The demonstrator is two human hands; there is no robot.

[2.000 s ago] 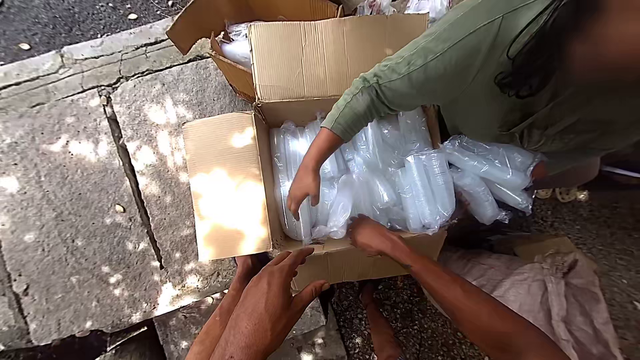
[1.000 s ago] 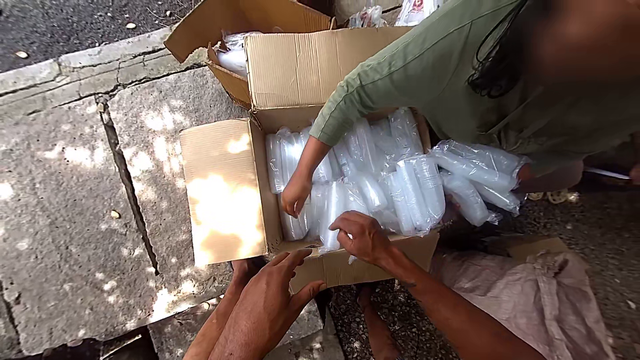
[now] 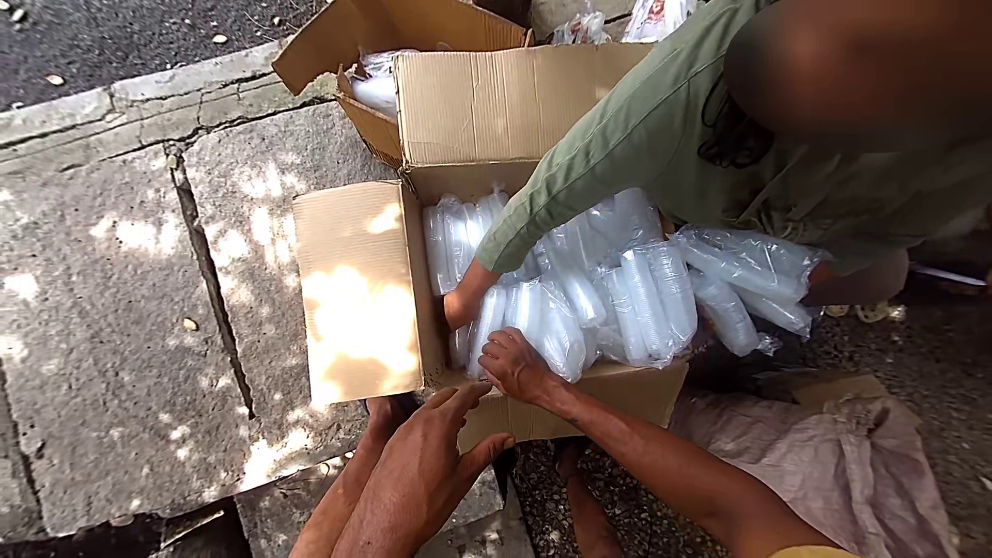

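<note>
An open cardboard box (image 3: 356,225) holds several clear plastic bags of stacked plastic cups (image 3: 647,310). My right hand (image 3: 518,366) reaches over the box's near edge, its fingers curled against the near end of a cup bag (image 3: 487,325); whether it grips the bag cannot be made out. Just left of and below it, my left hand (image 3: 430,457) is empty at the near rim, fingers apart and thumb out to the right. A co-worker in a green sleeve (image 3: 573,163) has a hand (image 3: 463,306) down between the bags and the box's left wall, its fingers hidden.
More bagged cups (image 3: 736,287) lie beyond the box's right side, by the co-worker. Behind stands a second open cardboard box (image 3: 457,23) with plastic-wrapped contents. Cracked stone slabs (image 3: 101,333) lie to the left. At lower right there is a crumpled woven sack (image 3: 837,465).
My right hand has moved left along the box's near edge. The co-worker's hand, earlier above the bags, has gone down beside the left wall. My left hand has barely moved.
</note>
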